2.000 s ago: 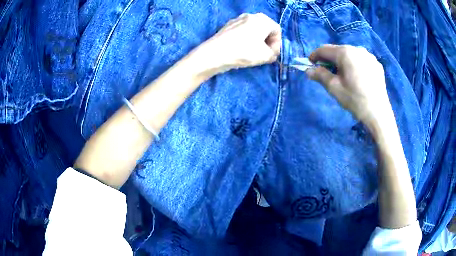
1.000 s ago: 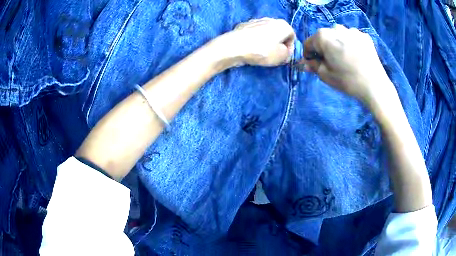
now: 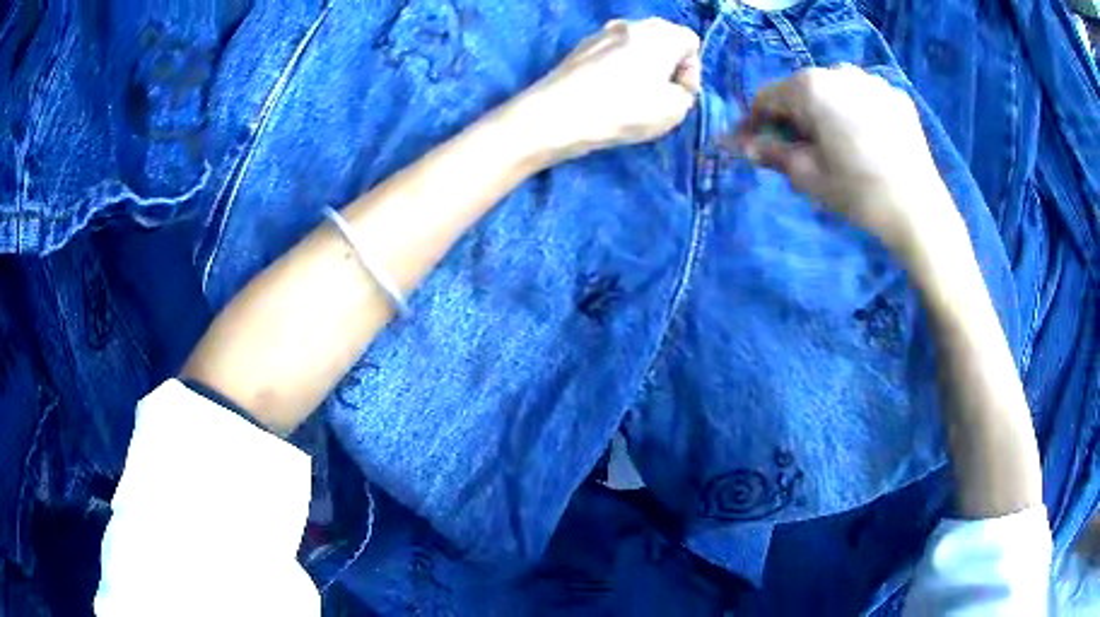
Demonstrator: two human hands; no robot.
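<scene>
Blue denim jeans (image 3: 483, 325) with dark motifs fill the middle of the view, the waistband at the top. My left hand (image 3: 633, 84) is closed on the denim just left of the fly (image 3: 707, 145). My right hand (image 3: 832, 139) is just right of the fly, fingers curled around the thread snips, which are mostly hidden and blurred. Its fingertips are close to the fly stitching. Whether a thread is between the hands cannot be told.
Another denim garment with a pale frayed hem (image 3: 121, 203) lies at the upper left. More folded denim (image 3: 1052, 181) lies along the right side. Dark denim lies below the jeans, with a small pale patch (image 3: 622, 464) showing between the legs.
The view has shifted slightly. My right hand came in close to the fly and now sits slightly off it, and the snips' blades no longer show clearly. My left hand is slightly higher.
</scene>
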